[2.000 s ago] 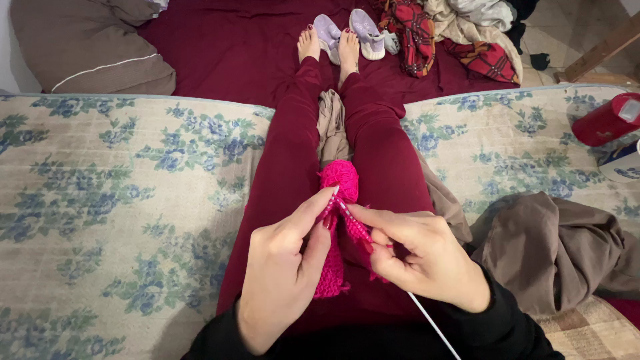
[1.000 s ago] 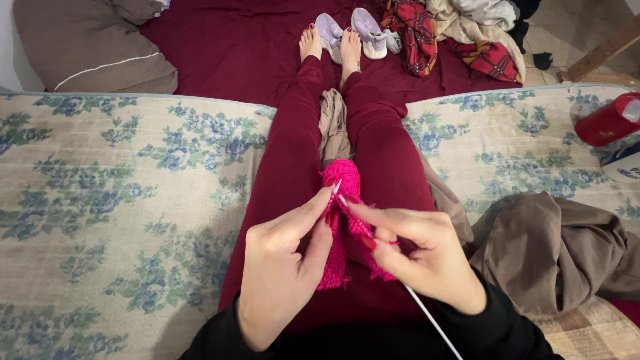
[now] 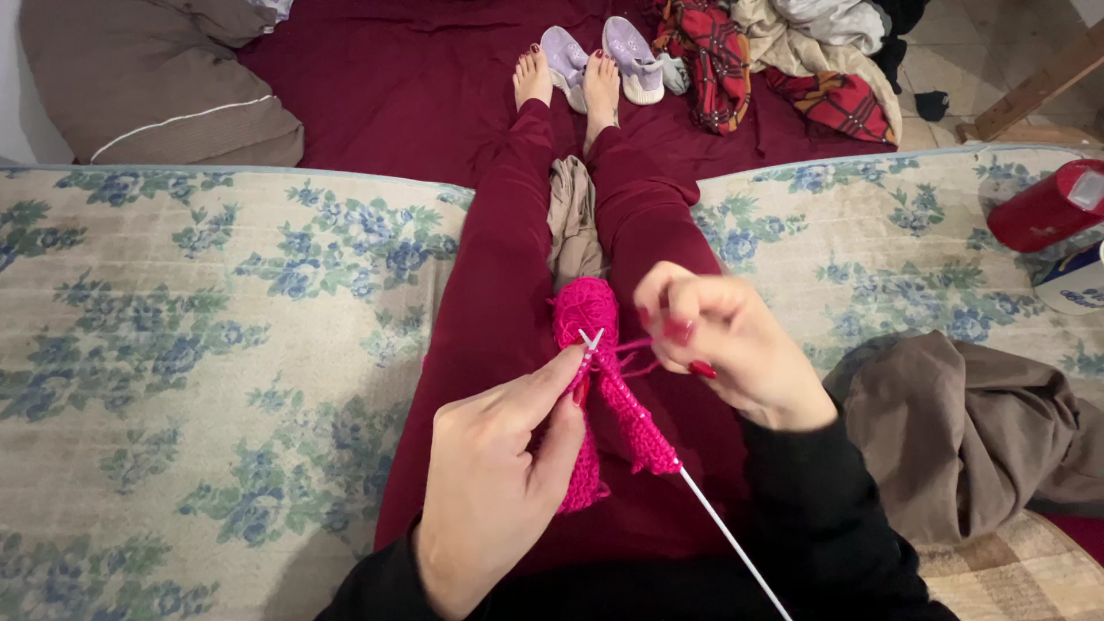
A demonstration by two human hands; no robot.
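Thumb and forefinger of my left hand [image 3: 509,461] pinch the pink knitting [image 3: 638,427] near the crossed tips of two knitting needles. One pale needle [image 3: 733,539] runs through stitches and sticks out toward the lower right; most of the other is hidden by my left hand. My right hand [image 3: 729,341], slightly blurred, is raised to the right of the tips with its fingers curled around the pink yarn [image 3: 636,347]. It does not touch the needle. Just beyond the tips, a ball of pink yarn [image 3: 586,306] lies between my legs.
My legs stretch over a floral mattress [image 3: 345,233]. A brown cloth [image 3: 957,431] lies at the right, below a red container [image 3: 1048,207] and a white tub [image 3: 1074,280]. Lilac shoes [image 3: 634,60] stand by my feet, with a plaid cloth [image 3: 711,69] beside them. A brown pillow [image 3: 164,86] is far left.
My right hand has let go of the needle and moved up and to the right, drawing yarn out from the work. My left hand keeps its pinch near the needle tips.
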